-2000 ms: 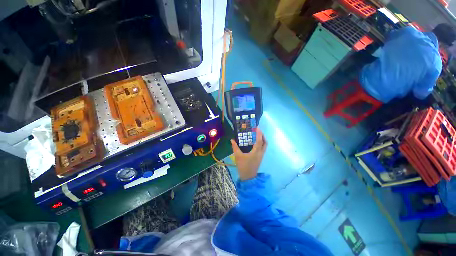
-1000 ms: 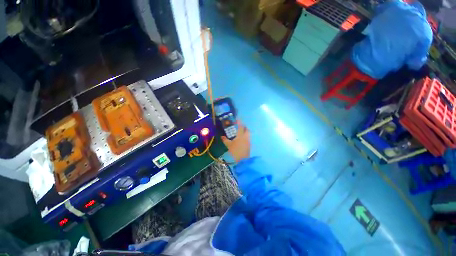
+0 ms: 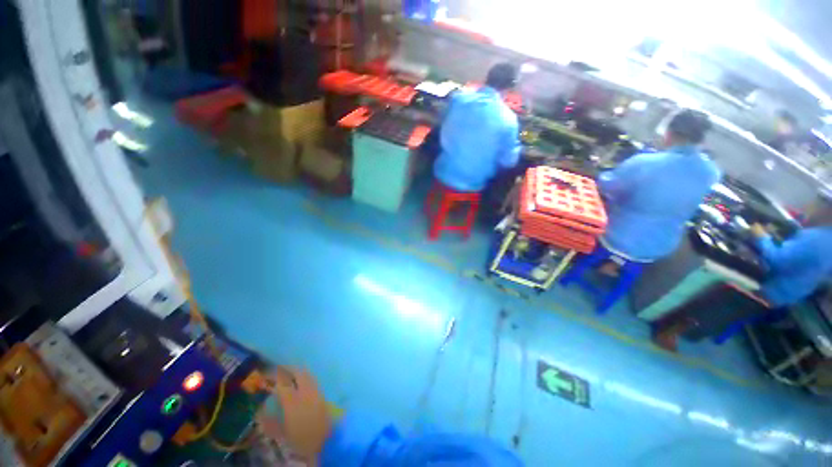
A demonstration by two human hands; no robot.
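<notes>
My right hand (image 3: 299, 410), blurred, is low in the view, just right of the machine's front panel. An orange piece (image 3: 256, 381) lies at its fingertips; whether the hand holds it or the black teach pendant cannot be told. The blue control panel (image 3: 137, 410) shows a lit red button (image 3: 192, 380) and a green button (image 3: 171, 402). One orange fixture (image 3: 38, 401) sits on the silver hole plate (image 3: 80, 369) at the lower left, cut off by the edge. My left hand is not in view.
The white machine frame (image 3: 87, 164) stands at left, with an orange cable (image 3: 173, 264) beside it. Across the blue floor (image 3: 301, 274), several people in blue sit at benches. Stacked red trays (image 3: 564, 205) and a red stool (image 3: 453, 212) stand there.
The view has swung up and right, showing more of the room. The fixtures moved toward the lower left, one out of view. The pendant, earlier held in my right hand, no longer shows clearly.
</notes>
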